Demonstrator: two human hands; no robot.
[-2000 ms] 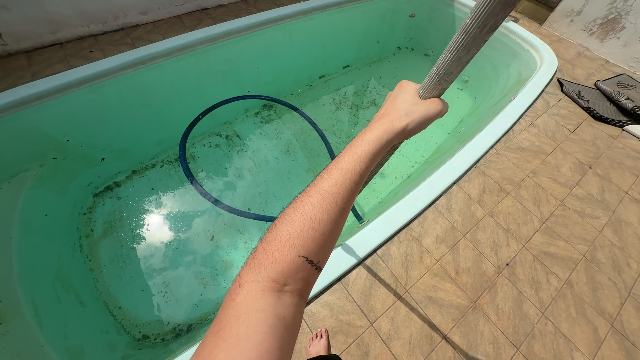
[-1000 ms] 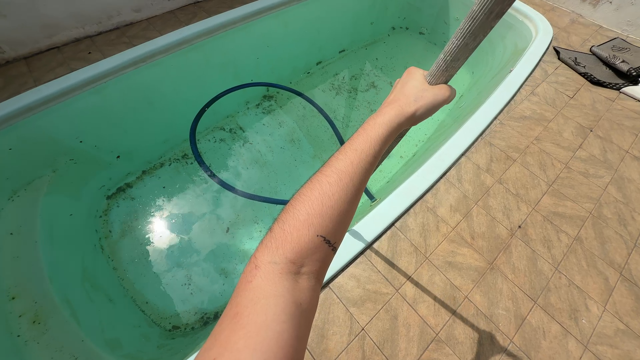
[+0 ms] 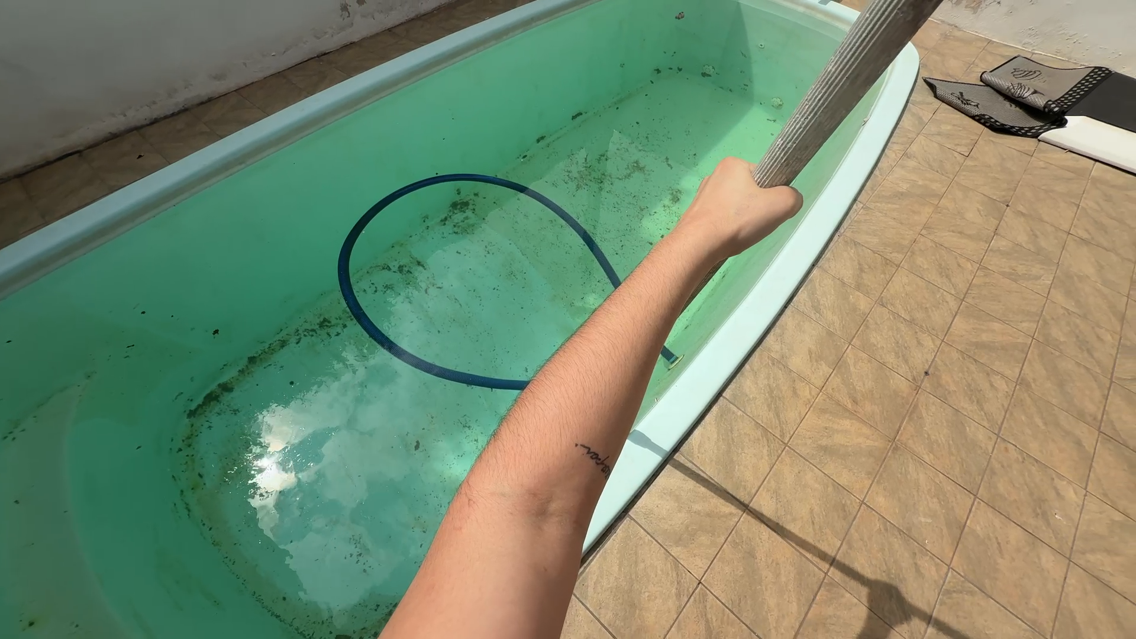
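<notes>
My left hand (image 3: 741, 209) is closed around a ribbed grey pole (image 3: 834, 93), which slants from the upper right down over the pool's near side. Just below my fist a short dark piece of the pole shows; the forearm hides the rest. My right hand is out of view. Beneath and left of my arm lies a green pool (image 3: 293, 191) holding water, with dark debris (image 3: 222, 382) scattered over its floor. A blue hose (image 3: 351, 293) curves in a loop in the pool, partly behind my forearm, and its visible end (image 3: 670, 357) is by the near wall.
The pale pool rim (image 3: 763, 315) curves along the right side, bordered by tan floor tiles (image 3: 887, 373). A grey and black patterned mat (image 3: 1021, 98) lies folded beside a white object (image 3: 1096, 140) at the upper right. A whitish wall (image 3: 177, 53) stands beyond the pool.
The view has shifted slightly, and the bare foot seen at the bottom two seconds ago is out of frame. My left hand stays closed on the pole.
</notes>
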